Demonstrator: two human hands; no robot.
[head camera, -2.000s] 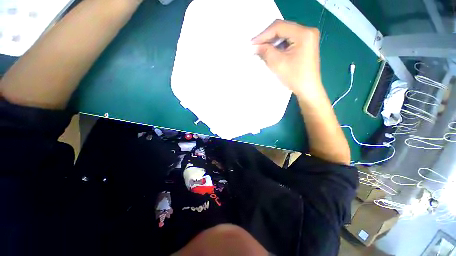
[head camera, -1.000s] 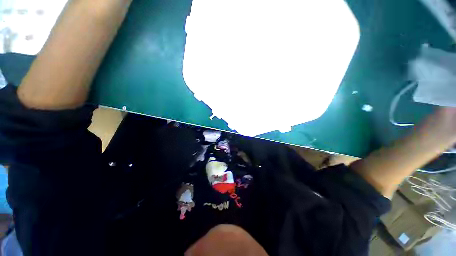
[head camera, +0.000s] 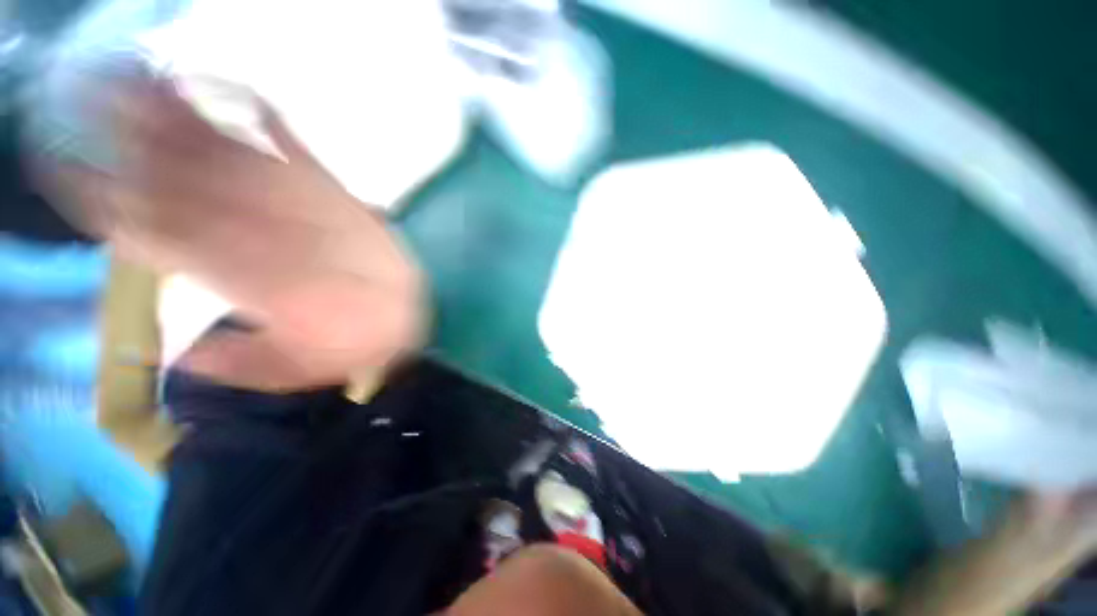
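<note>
A white, overexposed hexagonal housing (head camera: 722, 313) lies flat on the green bench. A second bright white piece, likely another housing (head camera: 361, 96), is at the upper left with shiny clear plastic (head camera: 517, 60) beside it. My left hand (head camera: 144, 157) is strongly blurred against that left piece and plastic; its fingers cannot be made out, nor whether it grips. My right hand (head camera: 1065, 517) is blurred and partly cut off at the right edge, with a limp whitish cloth or wipe (head camera: 1010, 409) at its fingers, right of the flat housing.
The green bench top (head camera: 475, 289) has its front edge running diagonally in front of my dark clothes. A pale curved band, likely the bench frame (head camera: 842, 84), crosses the upper right. Blurred blue material (head camera: 72, 349) and brown cardboard (head camera: 126, 361) are at the left, below bench level.
The view has swung left. The flat housing shows smaller and whole, without my hand over it. My left hand now shows by the left piece and plastic. The whitish cloth stays with my right hand.
</note>
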